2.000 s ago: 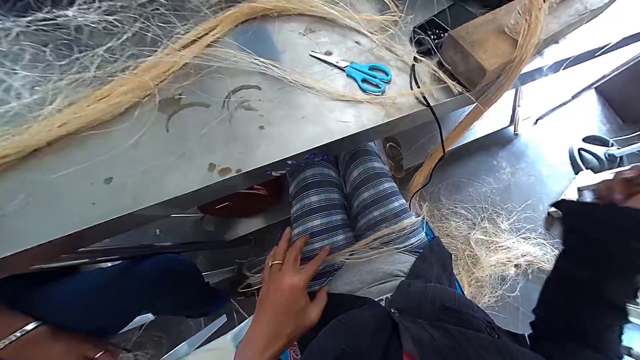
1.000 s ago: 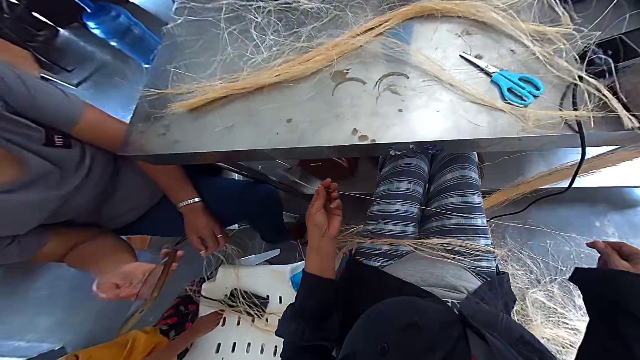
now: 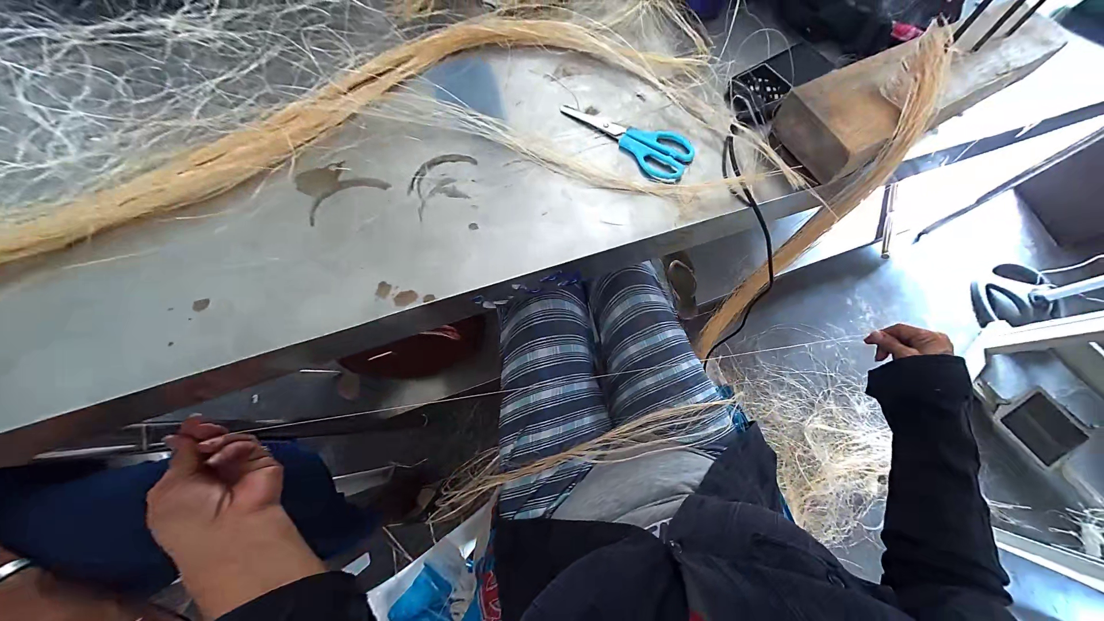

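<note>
A single thin plant fibre [image 3: 431, 402] is stretched across above my lap. Its left end is pinched in the fingers of my left hand [image 3: 216, 492], and my right hand [image 3: 907, 341] pinches the other end out at the right. Loose fibre strands [image 3: 595, 442] lie over my striped trousers. On the metal table, a long bundle of straw-coloured fibre [image 3: 285, 129] curves from the left edge to the top. Scissors with blue handles [image 3: 657, 153] rest on the table with their blades together.
A wooden block [image 3: 841, 121] at the table's right end has a fibre hank [image 3: 828, 220] hanging down beside it. A black cable [image 3: 763, 233] dangles there. Tangled fibre [image 3: 819, 457] covers the floor at my right. A co-worker's dark-clothed leg [image 3: 78, 526] is at lower left, near my left hand.
My left hand was resting on my lap two seconds ago, then was raised left of my legs; now it is farther left. The fibre now spans between both hands. The view has swung back rightward.
</note>
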